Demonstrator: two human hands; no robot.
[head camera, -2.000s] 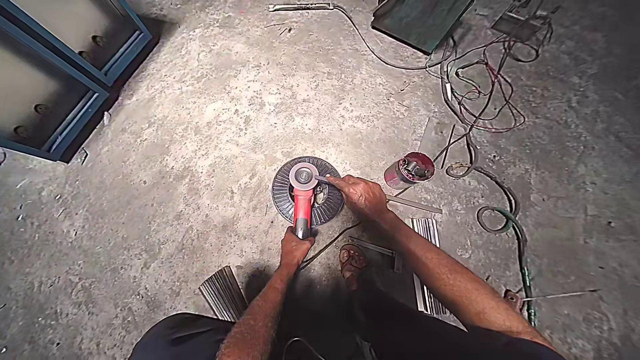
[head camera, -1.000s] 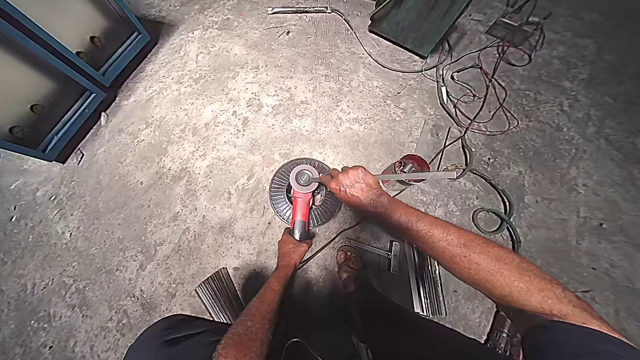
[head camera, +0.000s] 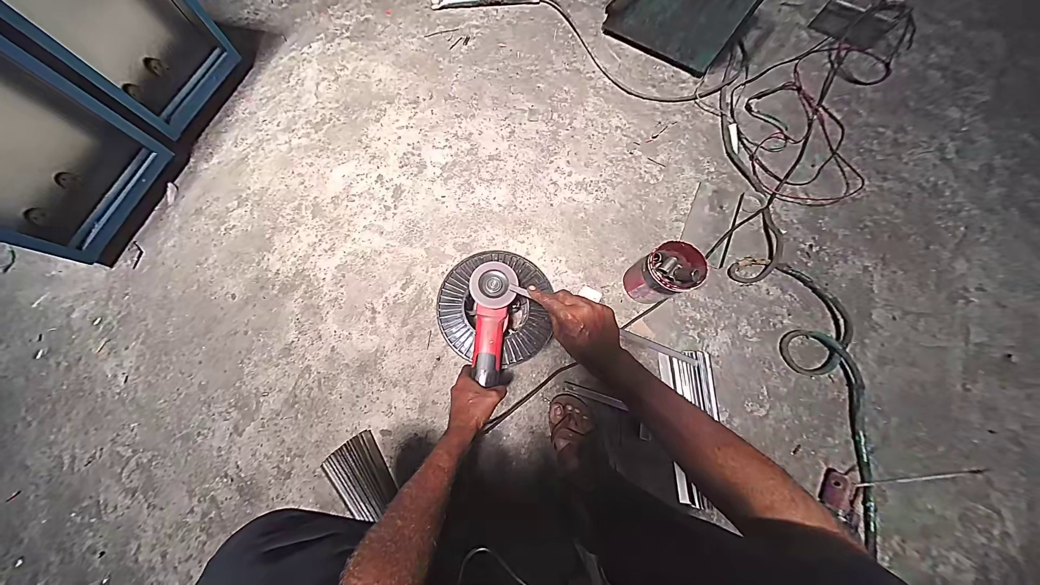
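My left hand is closed around the dark rear end of a red angle grinder, whose disc faces up. The grinder lies over a round, black, ribbed object on the floor. In my right hand is a thin flat metal strip; its near end meets the right edge of the disc, and the rest runs back under my wrist toward the lower right. Whether the disc is spinning cannot be told.
A red can of small metal parts stands right of my right hand. Metal strips lie stacked at right and lower left. Tangled cables cover the upper right; blue-framed panels stand upper left. A sandalled foot is below.
The strip in my right hand has swung: its far end pointed right across the red can a second ago and now slants down to the right. My left hand stays on the grinder.
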